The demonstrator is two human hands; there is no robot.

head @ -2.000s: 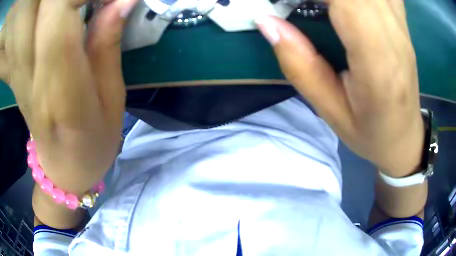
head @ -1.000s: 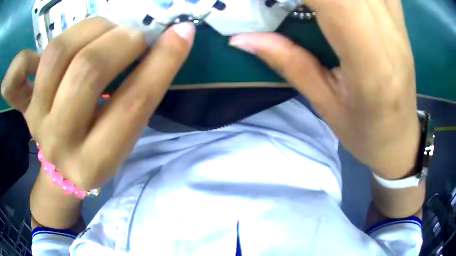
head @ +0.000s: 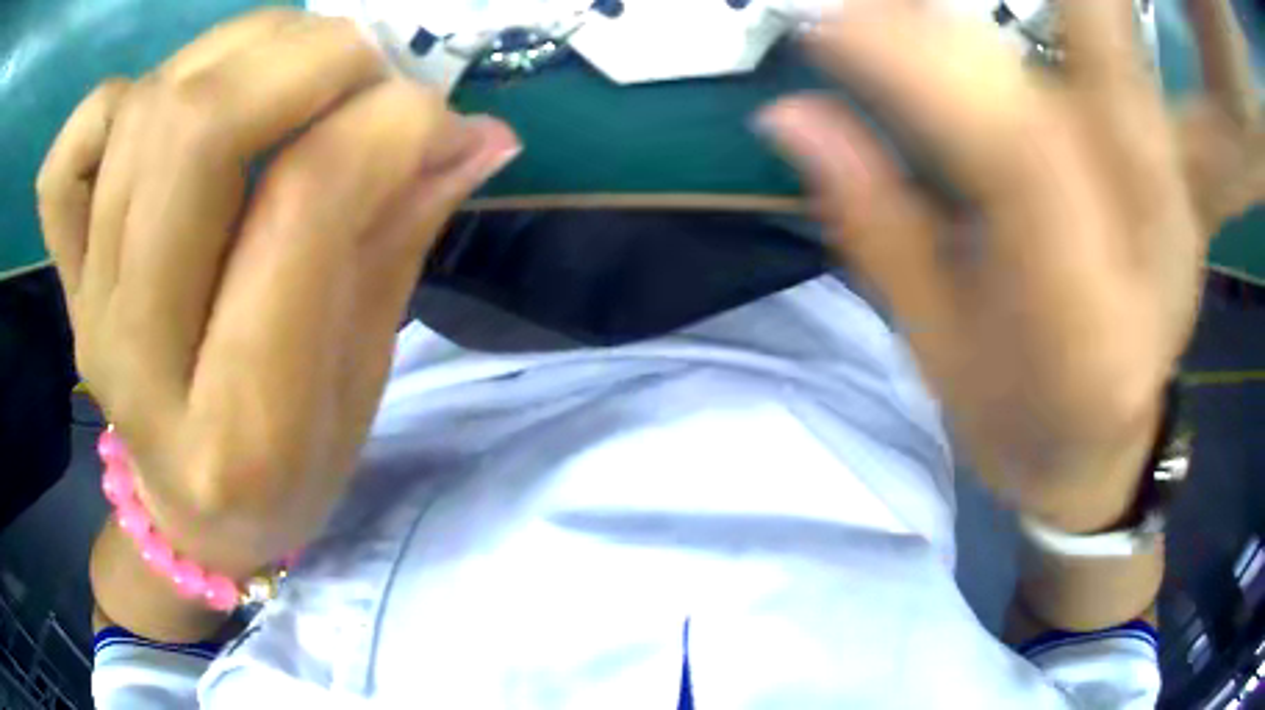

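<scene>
A silver-white wheel bracket assembly (head: 666,39) lies on the green bench at the top edge of the view, partly cut off. Shiny beaded edge parts (head: 520,56) show below its scalloped edge. My left hand (head: 257,250) is at the assembly's left end, fingers curled with thumb and fingertip close together; whether anything is between them is hidden. My right hand (head: 1013,250) is blurred, over the right part of the assembly, thumb apart from the fingers; its fingertips are unclear against the metal.
The green bench top (head: 638,146) has a pale front edge close to my body. Another person's hand (head: 1228,125) is at the right edge, just beyond my right hand. Dark grey floor with a yellow line shows at lower right.
My left fingertips have come off the assembly's beaded edge and drawn down and in. My right hand has shifted right and is blurred. Another person's hand has appeared at right.
</scene>
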